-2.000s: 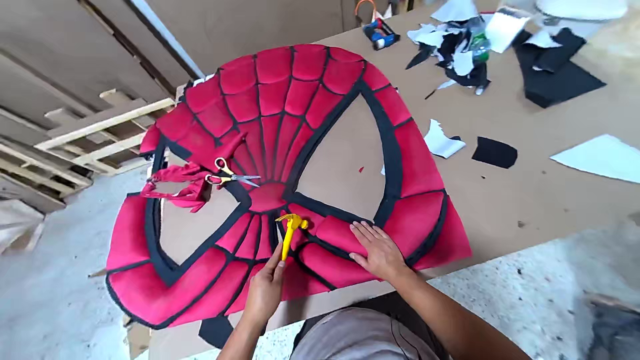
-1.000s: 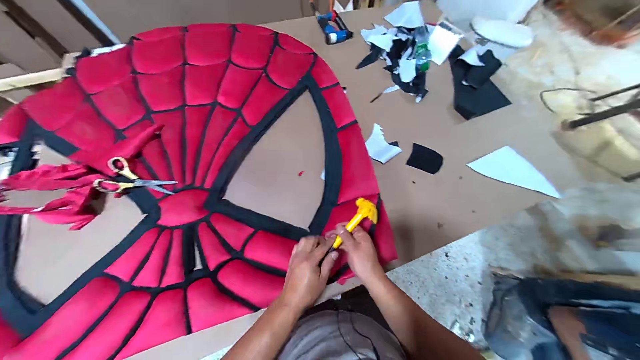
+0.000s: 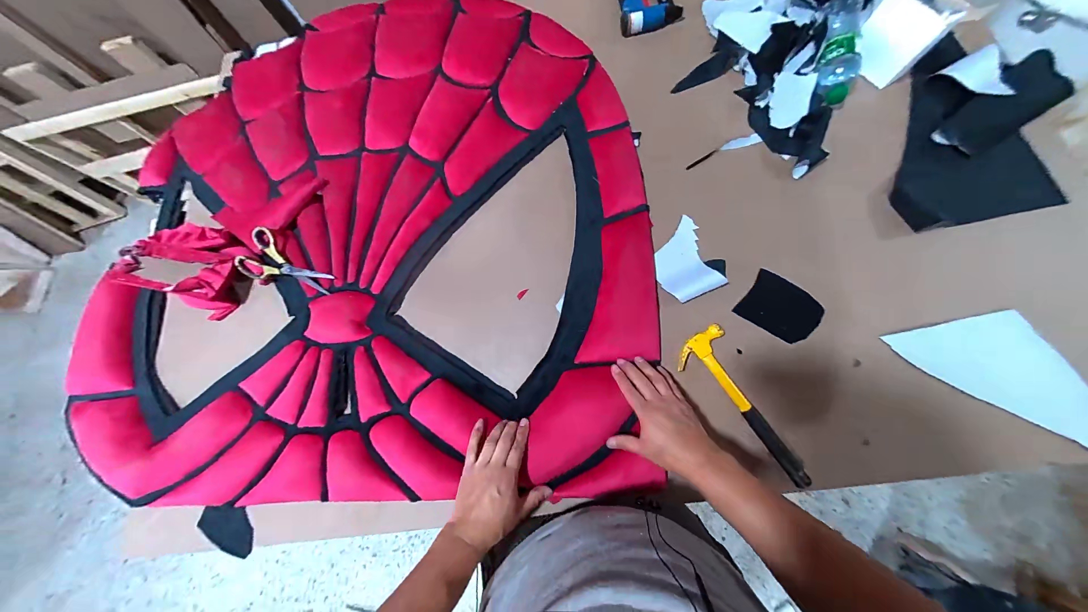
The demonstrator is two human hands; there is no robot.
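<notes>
A large padded mask-shaped panel of red fabric (image 3: 340,316) with black web lines lies on the brown work surface. My left hand (image 3: 493,484) rests on its lower edge, fingers spread a little, holding nothing. Palm down on the lower right part of the panel is my right hand (image 3: 663,416), also holding nothing. Just right of that hand lies a yellow claw hammer (image 3: 722,374) with a black grip. Scissors with yellowish handles (image 3: 276,263) lie over crumpled red fabric scraps (image 3: 200,259) at the panel's left eye opening.
White and black scraps (image 3: 790,93) and a plastic bottle (image 3: 840,55) are heaped at the upper right. Nearer lie a black piece (image 3: 779,306), a white piece (image 3: 1003,365) and black fabric (image 3: 969,170). A blue tool (image 3: 648,15) sits at the top. Wooden slats (image 3: 119,106) stand at the left.
The hammer, earlier in my hands over the panel, now lies on the work surface to the right. Both hands have let go of it and lie on the panel's lower right.
</notes>
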